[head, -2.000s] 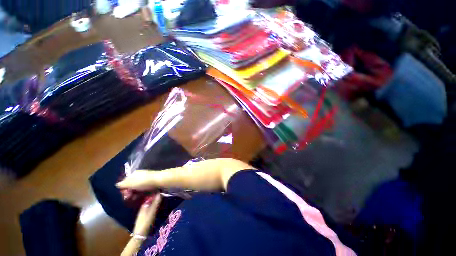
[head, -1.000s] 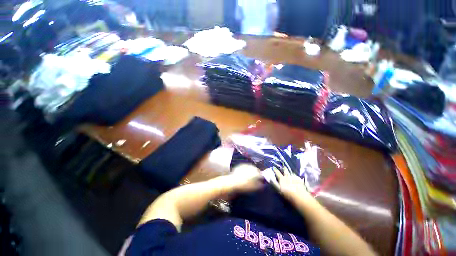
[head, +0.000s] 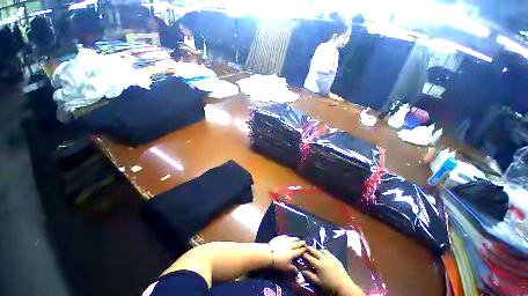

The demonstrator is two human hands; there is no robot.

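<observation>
A dark folded garment lies partly inside a clear polybag with red-pink edges (head: 312, 222) on the brown table in front of me. My left hand (head: 288, 252) and my right hand (head: 325, 269) are close together on its near part, fingers bent and holding it. The bag's flat, see-through edge reaches past the garment to the right. A folded black garment bundle (head: 200, 199) lies to the left, near the table's front edge. The garment's near edge is hidden by my hands and arm.
Stacks of bagged garments (head: 341, 159) run diagonally beyond my hands. A larger black garment heap (head: 145, 113) and white cloth (head: 95, 78) are at far left. Layered polybag piles (head: 486, 245) stand at right. A person in white (head: 323, 66) is across the table (head: 231, 139).
The view has swung left and up from the polybag piles. The garment and bag lie flatter under my hands. My hands have come closer together, with fingertips near each other.
</observation>
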